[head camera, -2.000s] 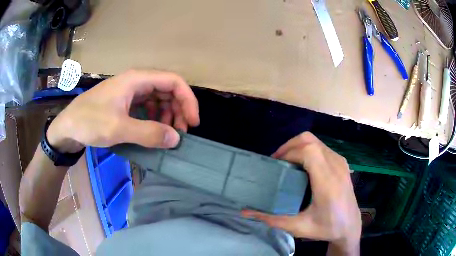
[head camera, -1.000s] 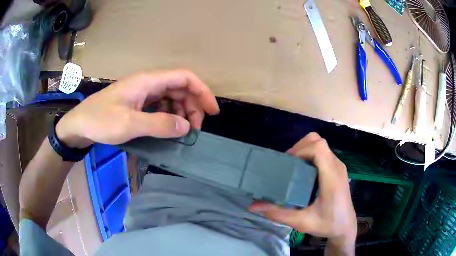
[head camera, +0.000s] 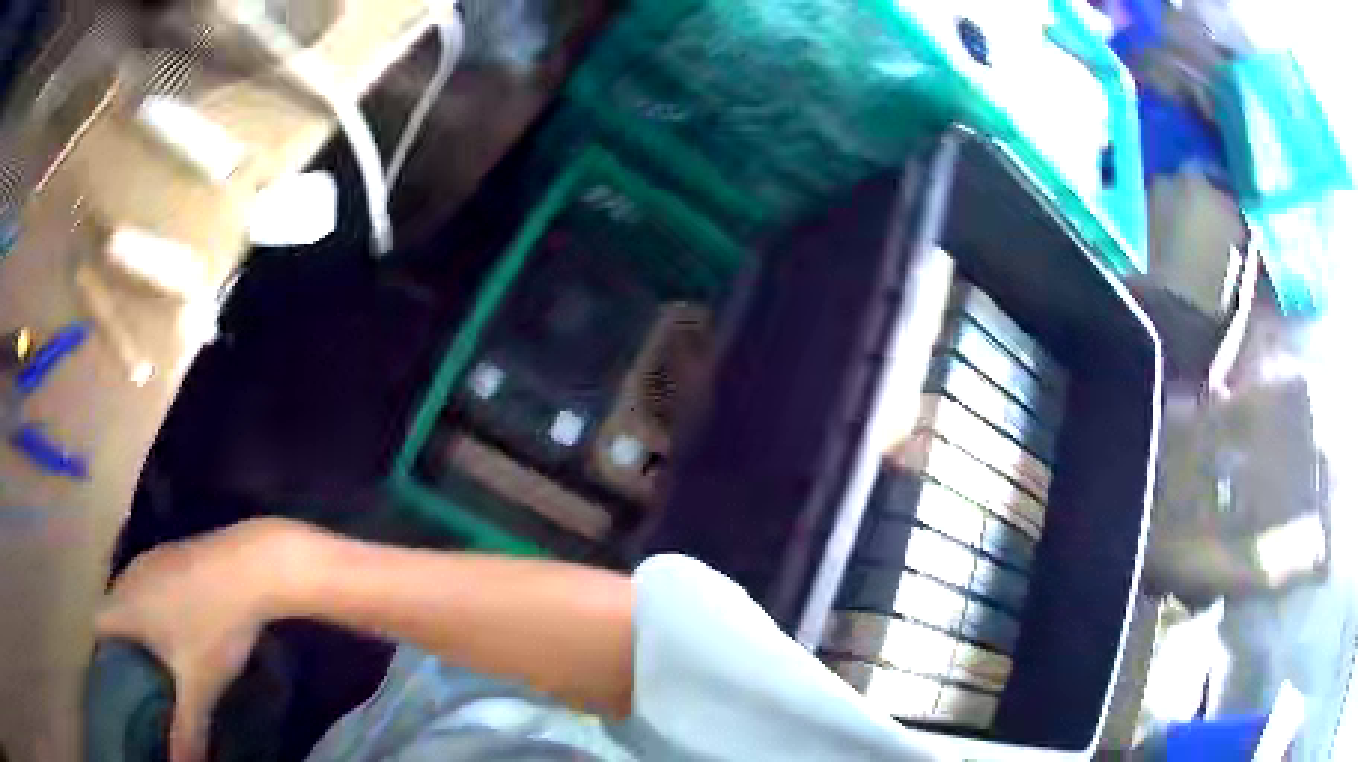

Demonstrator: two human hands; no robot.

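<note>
The picture is blurred. My right hand (head camera: pixel 209 603) is at the lower left, with the forearm reaching across from the right. Its fingers and thumb are closed around the end of a grey-green block-like housing (head camera: pixel 125 703). Most of the housing is cut off by the picture's edge or hidden under the hand. My left hand is out of the picture.
The cardboard-covered bench (head camera: pixel 75 551) is at the left, with blue-handled side cutters (head camera: pixel 51 450) and a white cable (head camera: pixel 358 137). A green crate (head camera: pixel 484 320) holds dark parts. A black crate (head camera: pixel 1110 491) beside it holds rows of pale and dark blocks.
The view has swung far to the right, bringing the crates into sight. My right hand and the housing now sit at the lower left. My left hand has left the picture.
</note>
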